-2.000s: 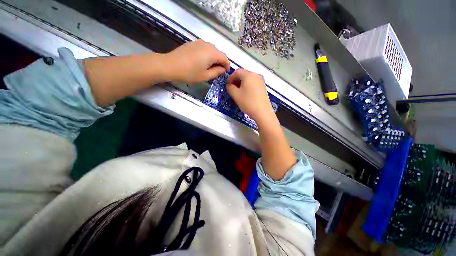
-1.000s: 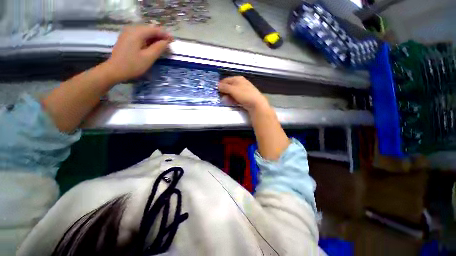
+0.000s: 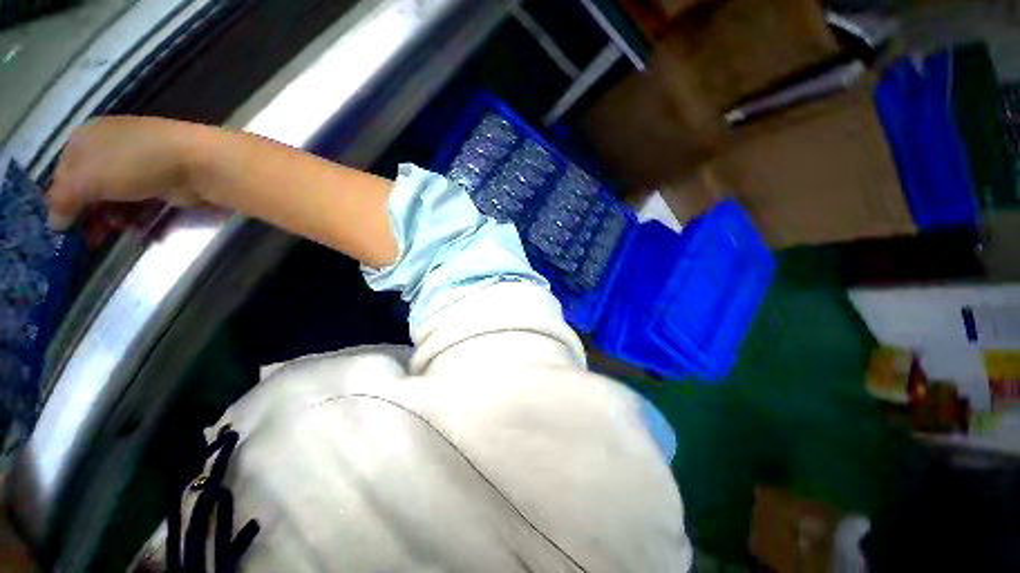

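A blue circuit board (image 3: 25,280), speckled with silver, is cut off by the left edge of the view, by the metal rails. My right hand (image 3: 117,168) reaches across the near rail, and its fingertips close on the board's right edge. My left hand cannot be made out; only a small brownish patch shows in the bottom left corner, too little to name.
The near silver rail (image 3: 324,84) curves from the top to the lower left. A blue bin (image 3: 598,319) holding rows of boards (image 3: 537,196) stands beside the line, with another blue bin (image 3: 716,291) at its end. Brown cardboard (image 3: 822,174) lies beyond, over green floor (image 3: 772,336).
The view has swung right and down, putting the board and my right hand at the left edge. My left hand has left clear view. The bin of boards has come into view.
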